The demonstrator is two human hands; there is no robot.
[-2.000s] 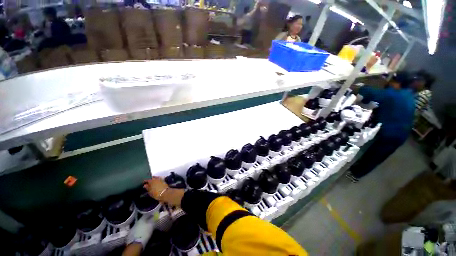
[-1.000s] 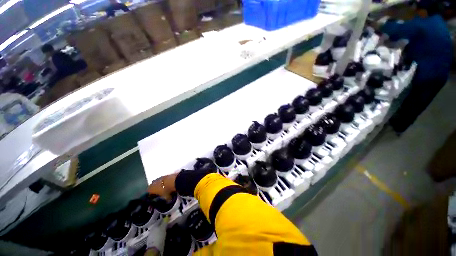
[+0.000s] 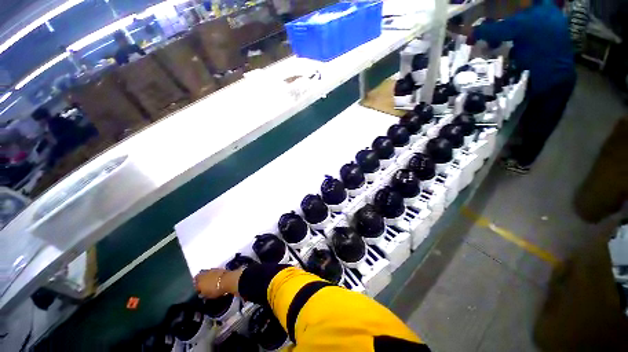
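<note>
Black dome-shaped camera heads on white bodies stand in two long rows, held in white slotted racks. The rows run from the bottom left to the upper right. My bare right hand, with a thin bracelet, is at the near end of the back row, on or just above a black camera head. Its fingertips are too blurred to show a grip. My yellow and black right sleeve hides part of the front row. My left hand cannot be made out at the dark bottom edge.
A blank white board lies behind the rows on the green surface, near a small orange-red tag. The raised white shelf holds a blue crate and a white tray. A person in blue stands at the far end.
The view has turned and shifted, and my gloved left hand, seen earlier beside the near camera heads, no longer shows. My right hand stays at the near end of the back row.
</note>
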